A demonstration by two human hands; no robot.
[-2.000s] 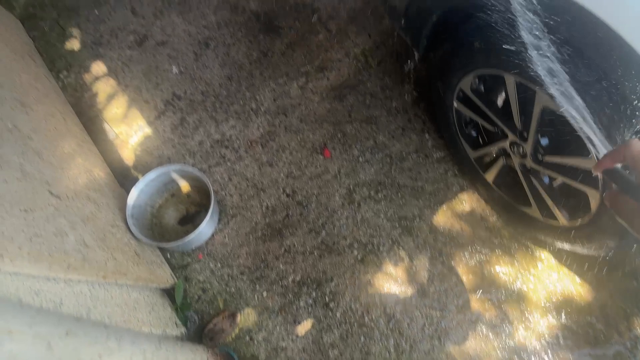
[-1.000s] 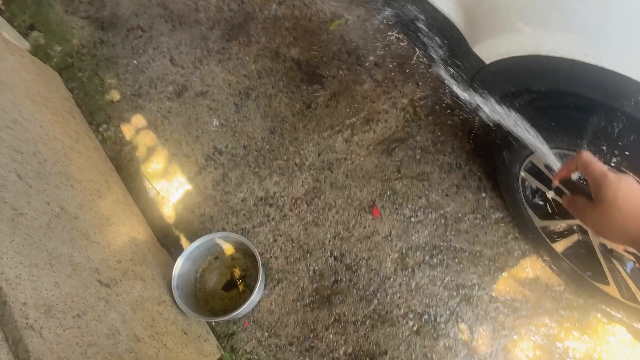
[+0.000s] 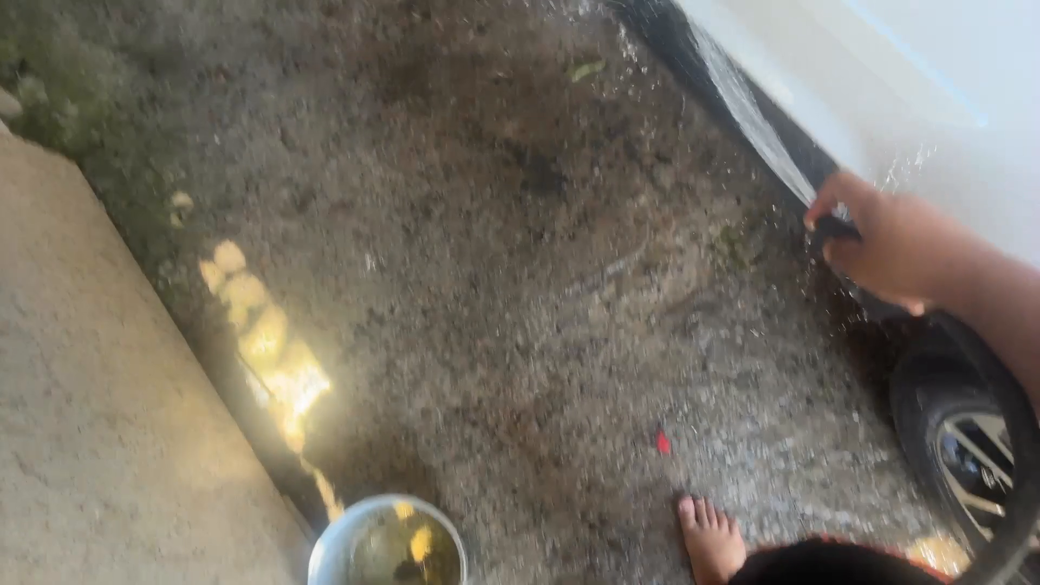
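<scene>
My right hand (image 3: 886, 236), at the right, is closed around the end of a dark hose (image 3: 835, 229). Water (image 3: 756, 122) sprays from it up and to the left, along the dark lower edge of a white car (image 3: 910, 97). The hose hangs in a loop below my forearm, in front of a car wheel (image 3: 975, 463) with a black tyre and spoked rim. My left hand is not in view.
A round metal pot (image 3: 390, 544) holding murky water stands at the bottom, beside a concrete ledge (image 3: 122, 390). My bare foot (image 3: 712, 540) is on the wet, rough ground, with a small red petal-like bit (image 3: 663, 441) near it.
My right hand has moved from in front of the wheel to beside the car's lower body. The spray now runs along the car's lower edge. The view has shifted considerably.
</scene>
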